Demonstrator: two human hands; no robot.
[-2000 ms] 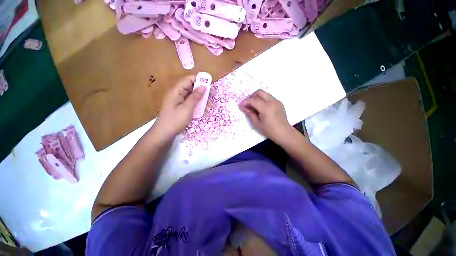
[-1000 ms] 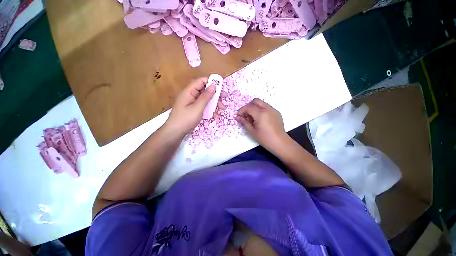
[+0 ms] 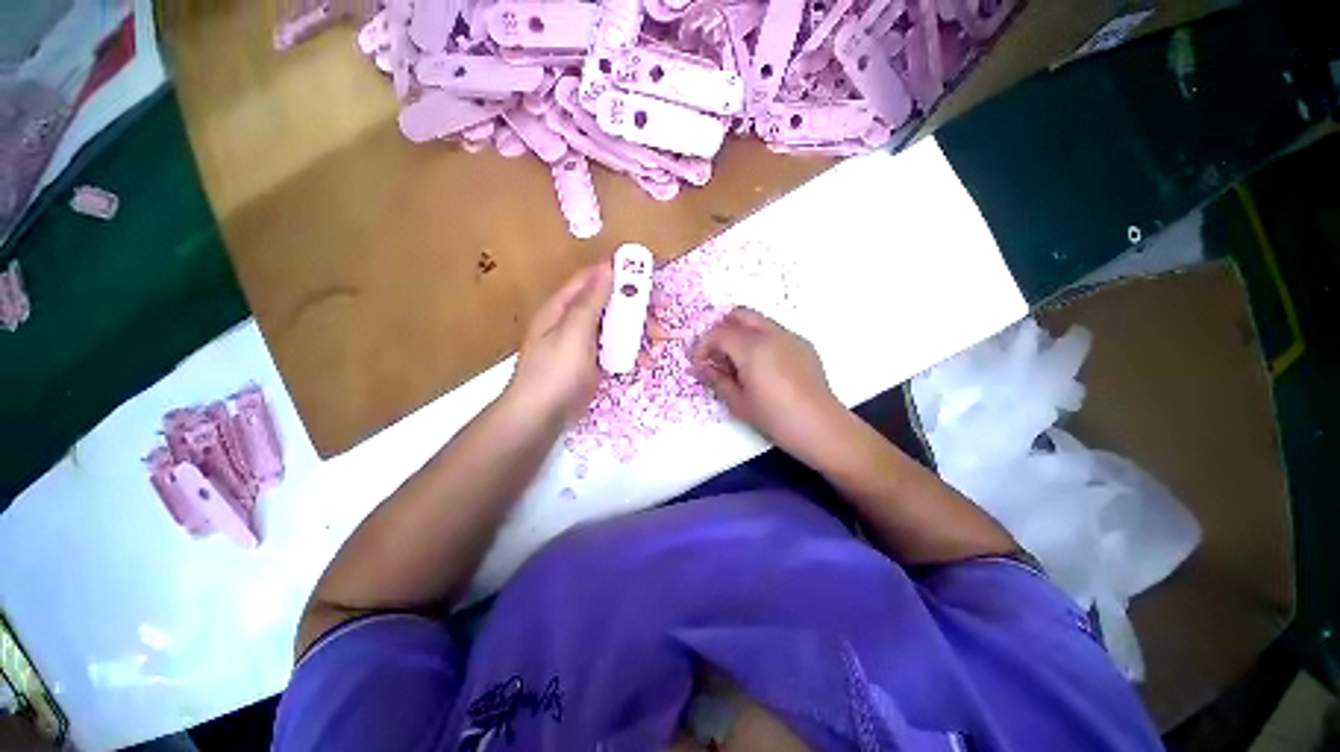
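Note:
My left hand (image 3: 566, 341) holds one pale pink part (image 3: 628, 306) upright, its dark hole and small marks showing. My right hand (image 3: 754, 367) is just right of the part, not touching it, with fingers curled together over the pink bits; whether a crumb is between the fingertips cannot be told. Tiny pink bits (image 3: 647, 414) lie scattered on the white sheet (image 3: 926, 265) under and between my hands. The main pile of pink parts (image 3: 661, 125) lies on the brown board (image 3: 397, 294) ahead.
A fanned bunch of pink parts (image 3: 213, 463) lies on the white surface at left. Single pink pieces (image 3: 94, 201) lie on the green surface at far left. An open cardboard box (image 3: 1220, 441) with crumpled white plastic (image 3: 1102, 507) stands at right. A red-and-white printed sheet is upper left.
The thumb of my left hand no longer covers the part's face, so its hole now shows. My right hand stays close by over the bits. The whole view has shifted slightly.

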